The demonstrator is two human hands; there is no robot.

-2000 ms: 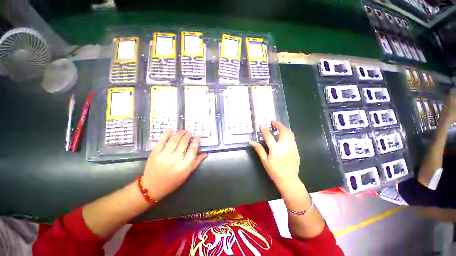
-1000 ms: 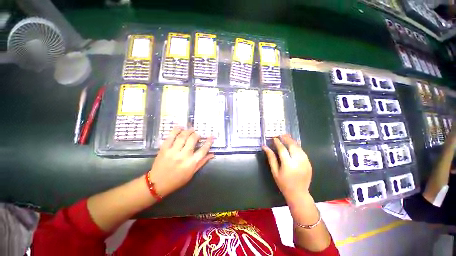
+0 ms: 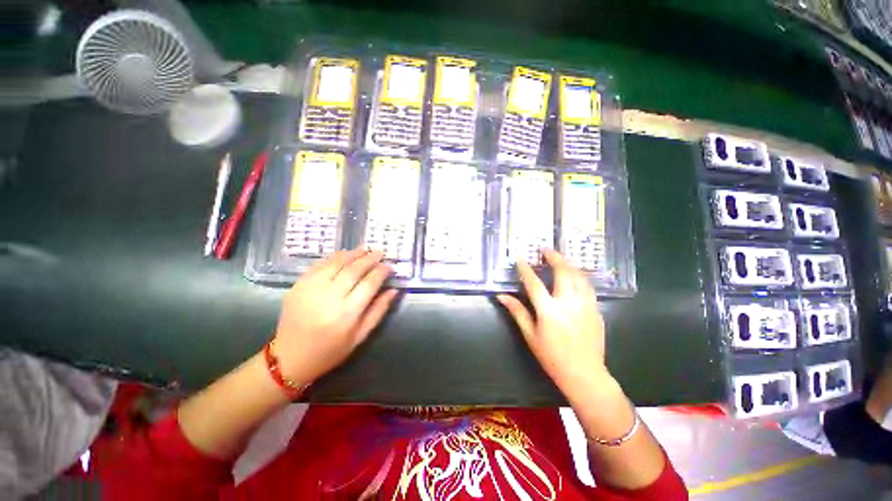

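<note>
A clear blister tray with two rows of keypad phones, face up, lies in front of me. A phone sits in the near row's left pocket, and another phone behind it. The near-row phones glare white. My left hand rests at the near edge, its fingertips at the base of the second near phone. My right hand has its fingertips at the near edge by the two right phones, including the rightmost one. Both hands have fingers apart and hold no phone.
A white fan, a pale pen and a red pen are left of the tray. A neighbouring tray holds phones back side up at the right. A pale strip runs behind. A person's arm shows at the right edge.
The view has shifted, so the trays sit further right in the picture. My left hand has moved left along the tray's near edge, and my right hand's fingers have shifted slightly left.
</note>
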